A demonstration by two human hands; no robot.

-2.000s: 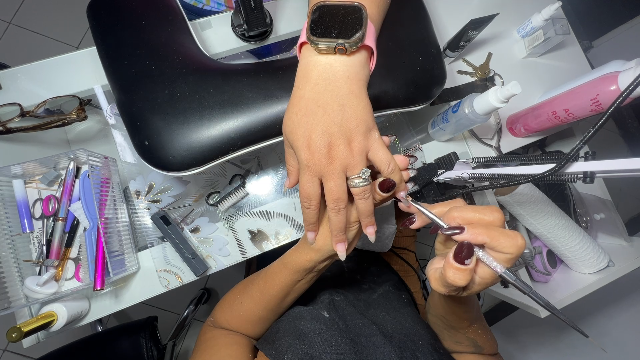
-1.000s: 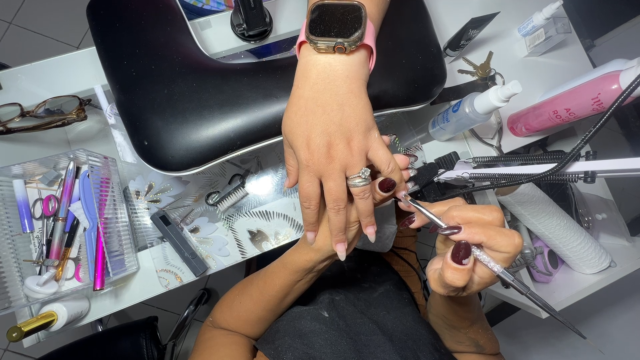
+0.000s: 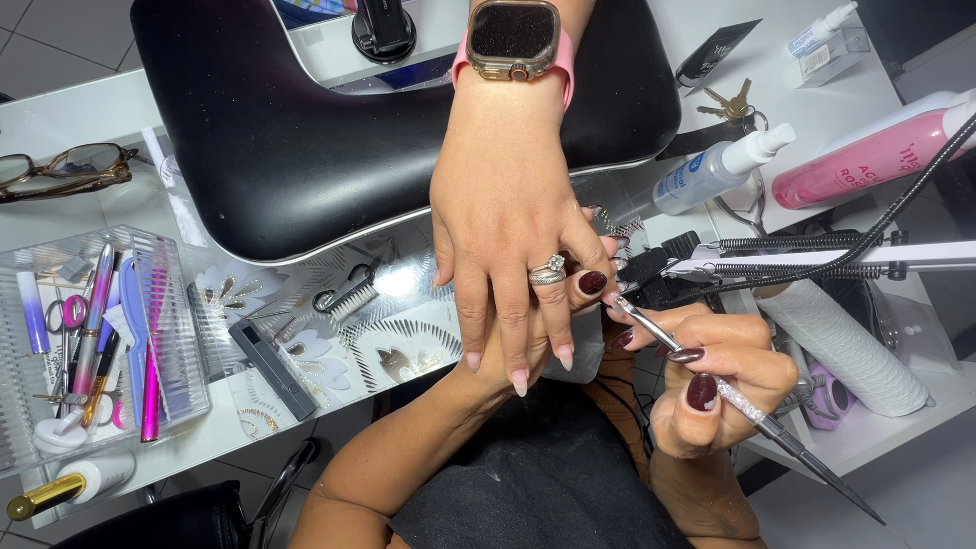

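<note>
Beneath another person's hand (image 3: 503, 206), palm down with pale pink nails, rings and a pink-strapped smartwatch (image 3: 512, 38), lies my left hand (image 3: 585, 293). Its dark red thumbnail shows beside that person's index finger, which it grips; most of my palm and fingers are hidden. My right hand (image 3: 720, 374) holds a slim nail tool (image 3: 740, 400) with a glittery handle and a long pointed tail. The tool's metal end touches or nearly touches the tip of the held finger. The exact contact is too small to tell.
A black padded armrest (image 3: 305, 152) lies under the person's forearm. At left stand a clear tool box (image 3: 187, 381), eyeglasses (image 3: 76, 168) and a gold-capped bottle (image 3: 72, 484). At right are spray bottles (image 3: 717, 175), a spring lamp arm (image 3: 823, 255) and a white paper roll (image 3: 846, 347).
</note>
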